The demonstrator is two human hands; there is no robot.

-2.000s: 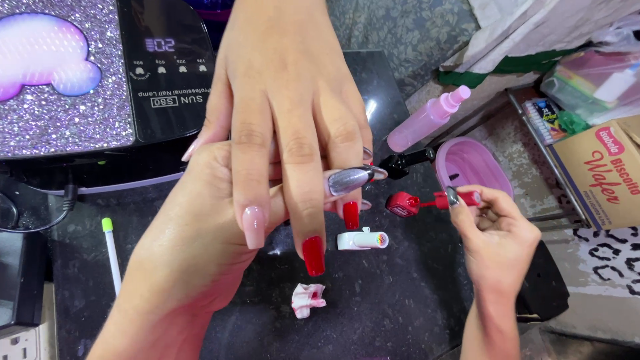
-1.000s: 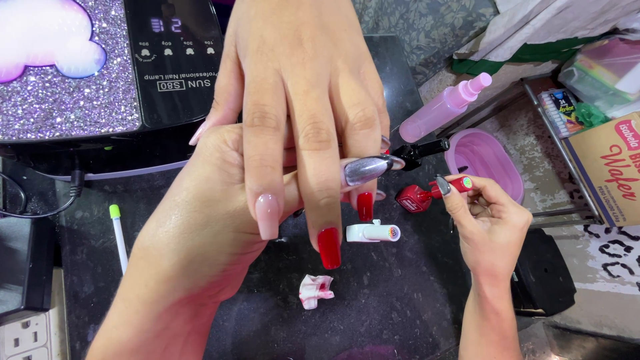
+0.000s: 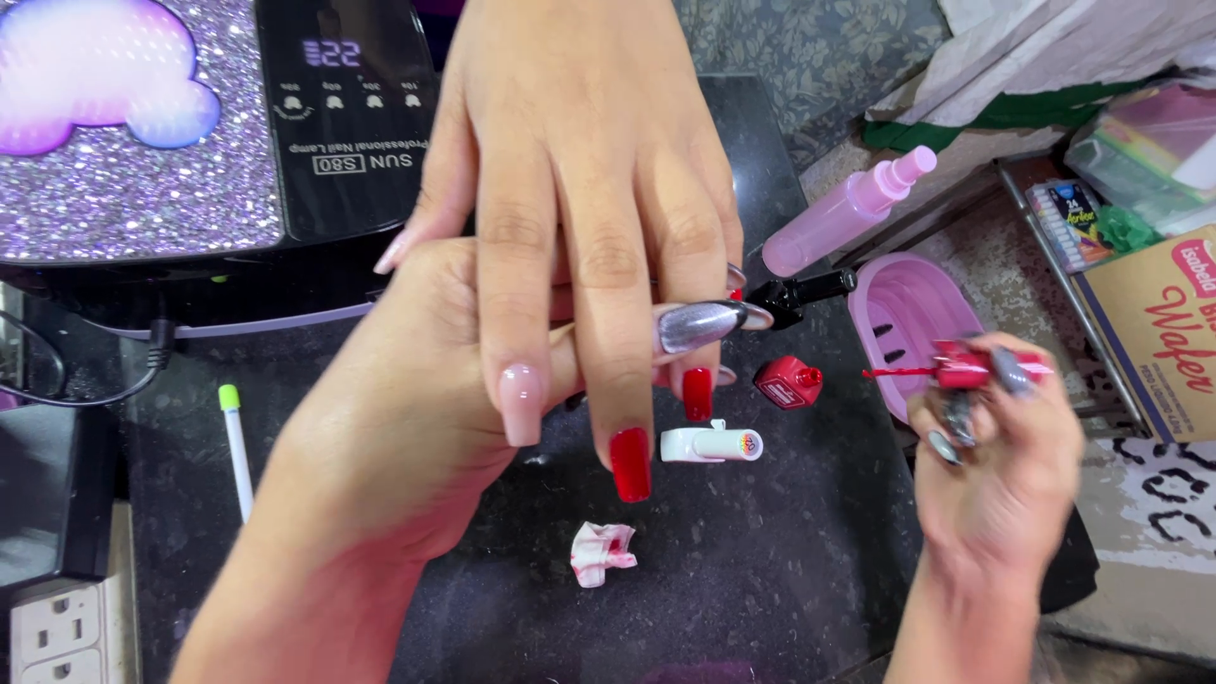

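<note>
My left hand holds another person's hand from below, its silver-nailed thumb across that hand's fingers. Two long nails there are red, and one is pale pink. In my right hand is a red nail polish cap with its brush, bristles pointing left, clear of the bottle. The open red polish bottle stands or leans on the dark table between the hands; which, I cannot tell. A white polish bottle lies below it, and a crumpled, red-stained wipe is nearer me.
A nail lamp fills the upper left. Beyond the red bottle are a black bottle, a pink spray bottle and a pink tub. A green-tipped white stick lies left. A cardboard box is at the right.
My right hand was at the red bottle one second ago, with the brush in its neck. Now it has moved right, and the brush is out. The lamp's display number has changed.
</note>
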